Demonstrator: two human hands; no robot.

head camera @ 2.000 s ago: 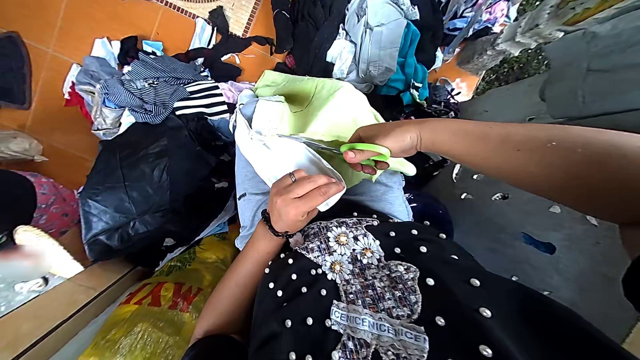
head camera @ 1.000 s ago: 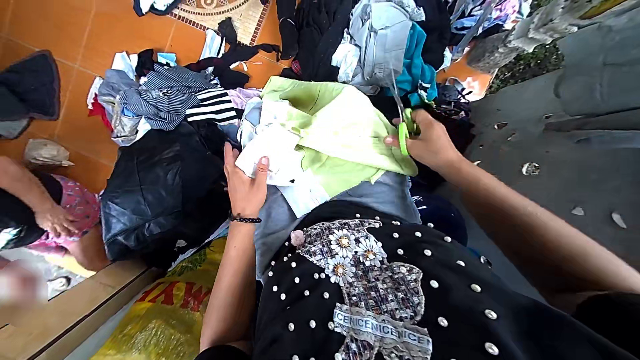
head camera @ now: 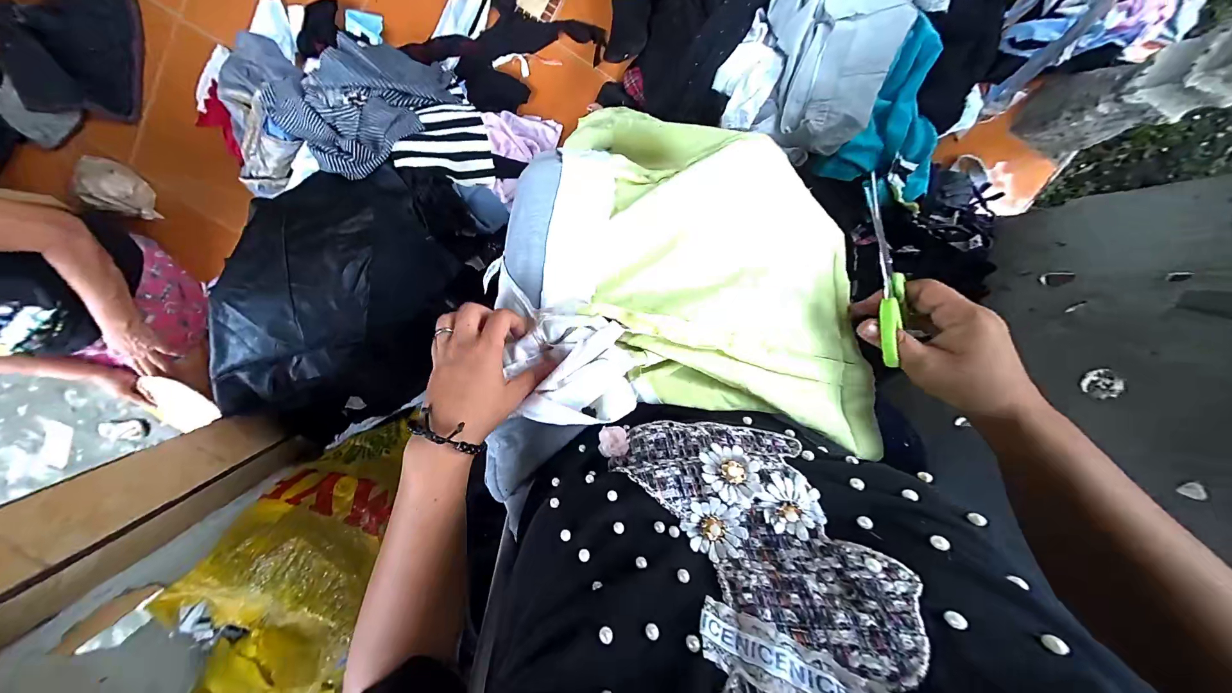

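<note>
Light green cloth [head camera: 722, 250] lies spread over my lap, with a grey-blue cloth [head camera: 531, 226] under its left side. My left hand [head camera: 478, 371], with a ring and a black bracelet, grips a bunched white fabric piece [head camera: 587, 371] at the green cloth's left edge. On the right, my right hand [head camera: 953, 337] holds scissors with green handles [head camera: 893, 322] beside the cloth's right edge. The blades point up and away from me and look closed or nearly so. The scissors do not cut into the cloth.
A black plastic bag [head camera: 332, 289] stands to the left, below a heap of striped clothes [head camera: 356, 106]. Grey and teal garments [head camera: 876, 106] lie ahead. A yellow sack [head camera: 289, 568] is at lower left. Another person's hand [head camera: 140, 342] rests at the far left.
Two seconds ago the scissors were at the white fabric near my left hand; they are now at the right. My left hand, open over the cloth one second ago, now grips bunched white fabric.
</note>
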